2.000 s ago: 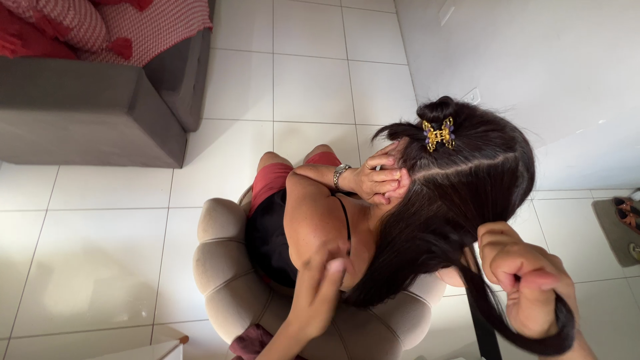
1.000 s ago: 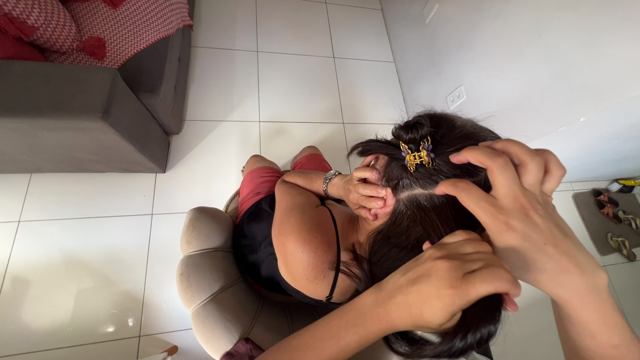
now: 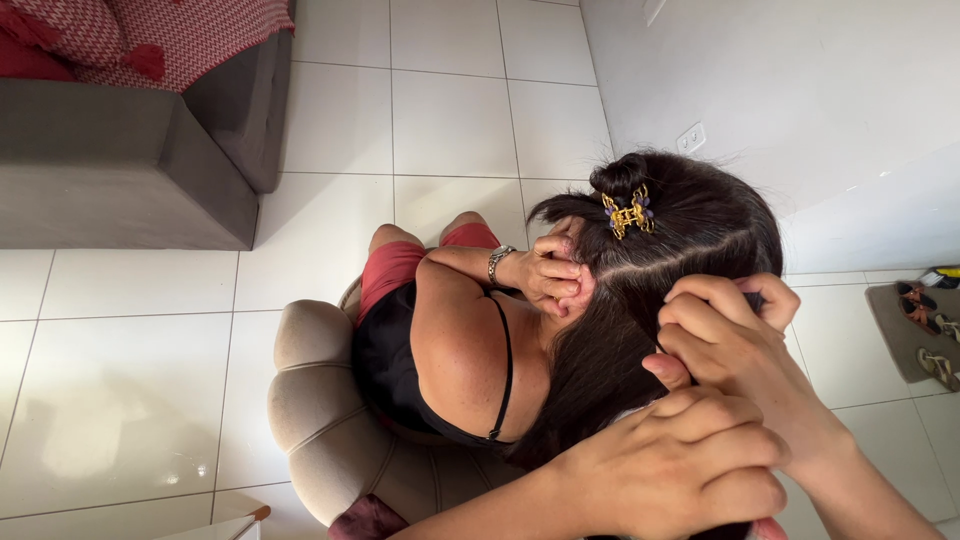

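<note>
A seated person's long dark hair [image 3: 600,382] hangs down, with a parting line running across the head. A gold butterfly claw clip [image 3: 628,211] holds the upper hair in a small bun. My right hand [image 3: 724,322] has its fingers curled around a lock at the lower side of the head. Just below it, my left hand [image 3: 682,461] is closed on the same gathered hair, partly hiding it. The seated person's own hand [image 3: 551,276], wearing a metal watch [image 3: 498,264], covers the ear, apart from mine.
The person sits on a beige tufted round chair [image 3: 322,405]. A grey sofa [image 3: 90,165] with a red patterned throw [image 3: 217,37] stands at upper left. A wall with a socket [image 3: 691,138] is at the right, and sandals [image 3: 919,307] lie on a mat [image 3: 889,330]. A white edge [image 3: 225,527] shows at bottom left.
Two seconds ago my left hand was off the hair and my right held a looped lock. One second ago my right fingers were spread at the parting; now they are curled on hair lower down.
</note>
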